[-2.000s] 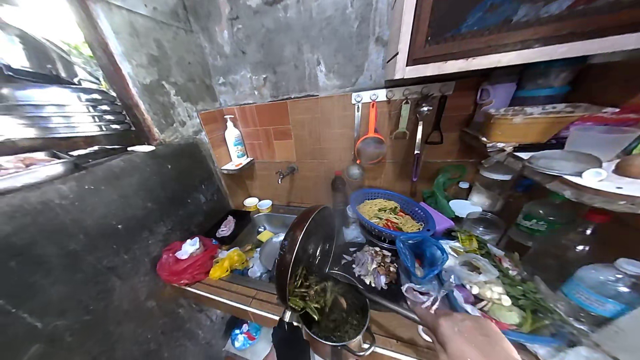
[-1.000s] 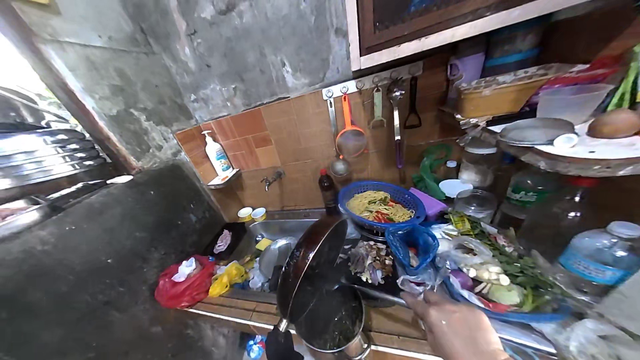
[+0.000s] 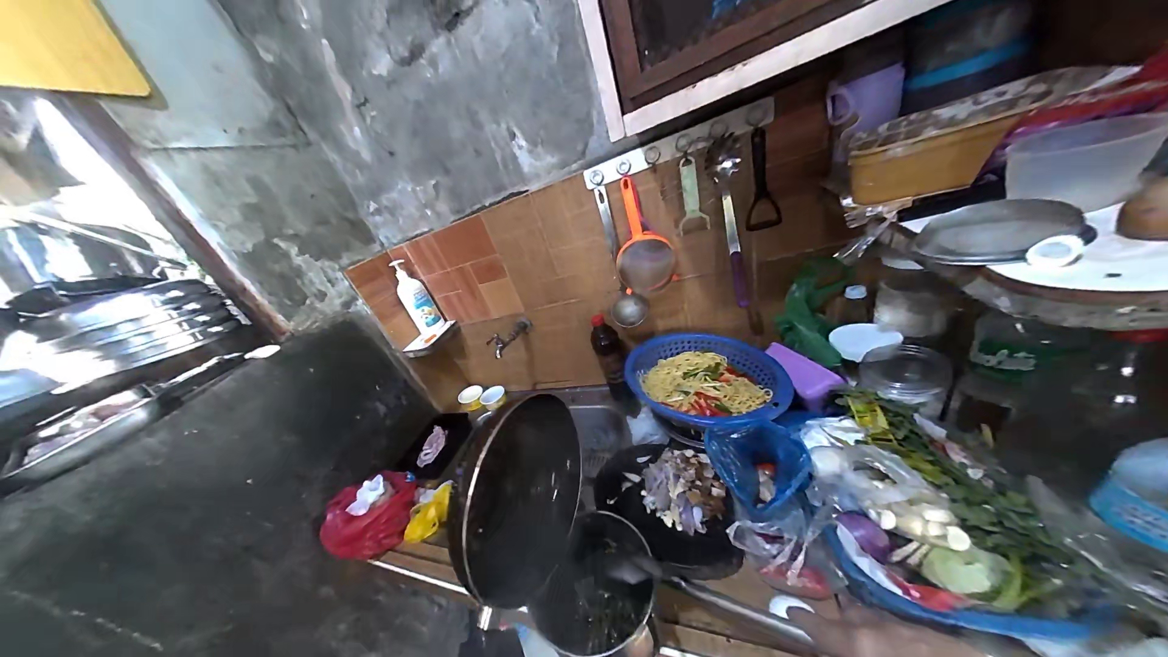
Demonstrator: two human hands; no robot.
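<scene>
A black frying pan (image 3: 520,502) is tilted steeply, its rim over a metal pot (image 3: 598,584) with dark contents. The pan's black handle runs off the bottom edge, and my left hand is out of sight. My right hand (image 3: 881,630), blurred at the bottom right, grips the handle of a metal cooking utensil (image 3: 730,598) whose blurred end is over the pot. Right of the pan lies a black tray (image 3: 630,502) with chopped onion and other pieces. Behind it, a blue plastic colander (image 3: 707,342) holds noodles with sliced vegetables.
A blue basket (image 3: 985,620) of vegetables and a blue plastic bag (image 3: 753,456) stand on the right. Behind the pan are the sink (image 3: 598,429) and faucet (image 3: 511,336). A red bag (image 3: 370,520) lies left. Utensils, including an orange strainer (image 3: 646,260), hang on the wall.
Leafy food seen in the tilted pan in the oldest frame no longer shows there; the pan's inside now looks mostly bare. The utensil's end has moved over the pot.
</scene>
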